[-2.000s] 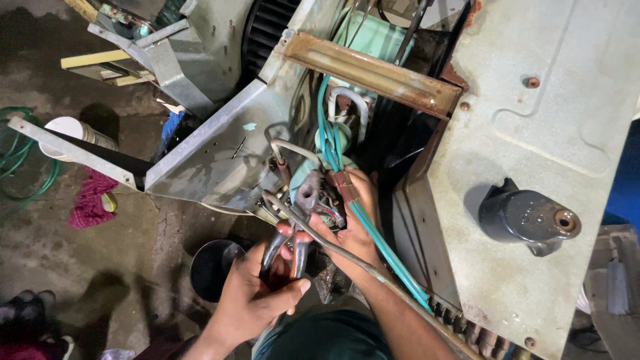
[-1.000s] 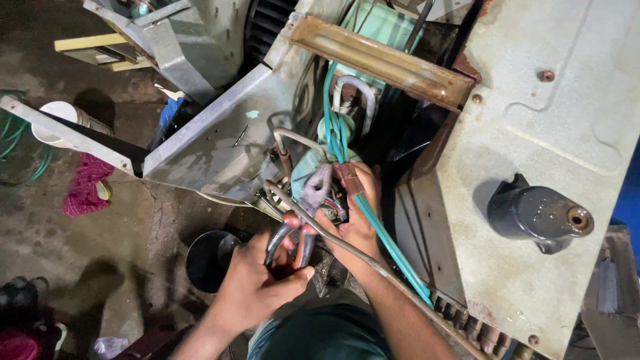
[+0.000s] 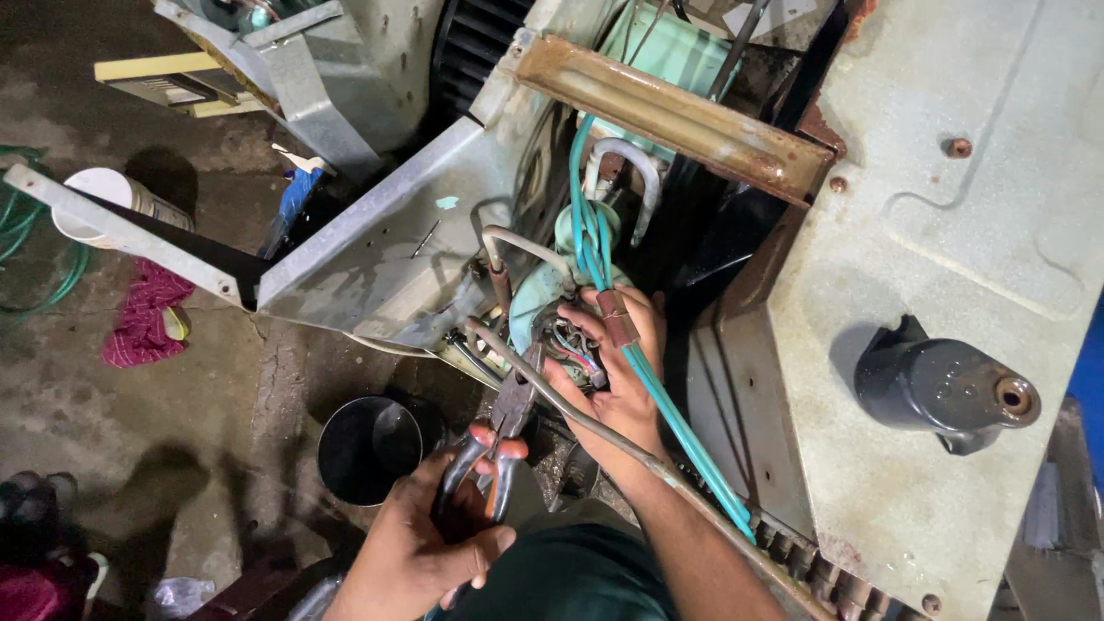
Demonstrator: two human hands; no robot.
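My left hand (image 3: 440, 526) grips the black and orange handles of pliers (image 3: 511, 414), whose jaws point up into the opening of a pale green compressor (image 3: 535, 302). Beside that opening, my right hand (image 3: 625, 371) rests with bent fingers at several thin coloured wires (image 3: 573, 349); whether it pinches one cannot be told. Over the right hand runs a bundle of teal tubes (image 3: 681, 431) with a brown sleeve (image 3: 617, 317) around it. A bent metal pipe (image 3: 586, 418) crosses above the plier jaws and the right wrist.
A rusty crossbar (image 3: 673, 112) spans the metal housing above. On the sheet-metal panel (image 3: 862, 302) at right stands a black cover (image 3: 940, 379). A black bucket (image 3: 371, 448), a white bucket (image 3: 112, 207) and a maroon cloth (image 3: 151, 315) are on the floor at left.
The pliers have moved down and left from the wires, and the coloured wires in the opening now show more plainly. My right hand stays at the compressor.
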